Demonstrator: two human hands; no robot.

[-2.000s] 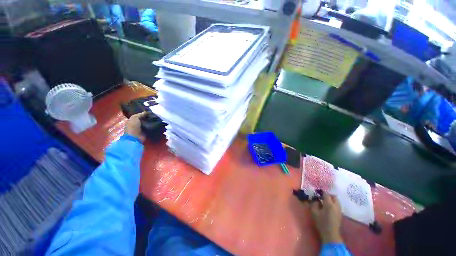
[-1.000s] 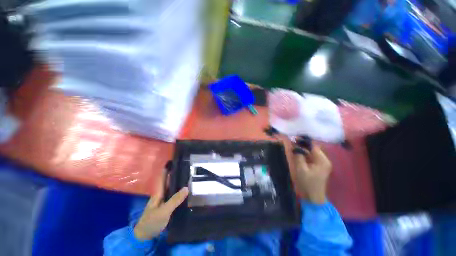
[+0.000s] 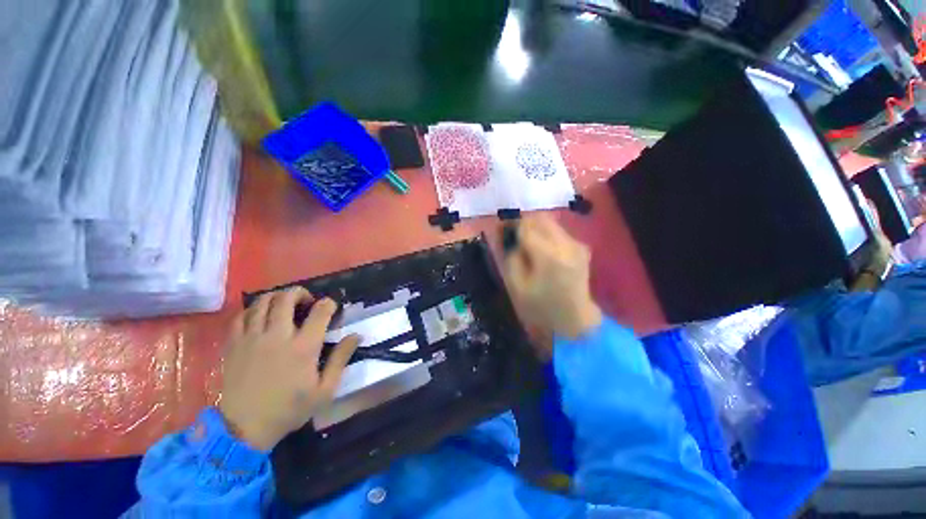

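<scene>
A black tray (image 3: 386, 446) lies tilted at the mat's front edge. In it sits an open device housing with a silver-white plate (image 3: 371, 367), black cables and a green spot at the right. My left hand (image 3: 279, 365) rests on the tray's left part, fingers bent over the plate and cable; whether it grips anything is unclear. My right hand (image 3: 548, 272) is above the tray's right corner, below the dotted sheet (image 3: 498, 167). It is slightly blurred, with something black at the fingertips; whether this is a finger cot or a held thing is unclear.
A tall stack of white sleeves (image 3: 112, 193) stands at left. A blue parts bin (image 3: 327, 152), green-handled tool (image 3: 397, 182) and black pad (image 3: 402, 147) lie behind the tray. A tall black tray stack (image 3: 736, 203) stands right, beside another person's arm (image 3: 863, 324). A blue crate (image 3: 787, 426) holds clear plastic.
The view has swung right. The tray has come in front of me, and now lies turned at an angle. My left hand has moved from its left edge onto the housing.
</scene>
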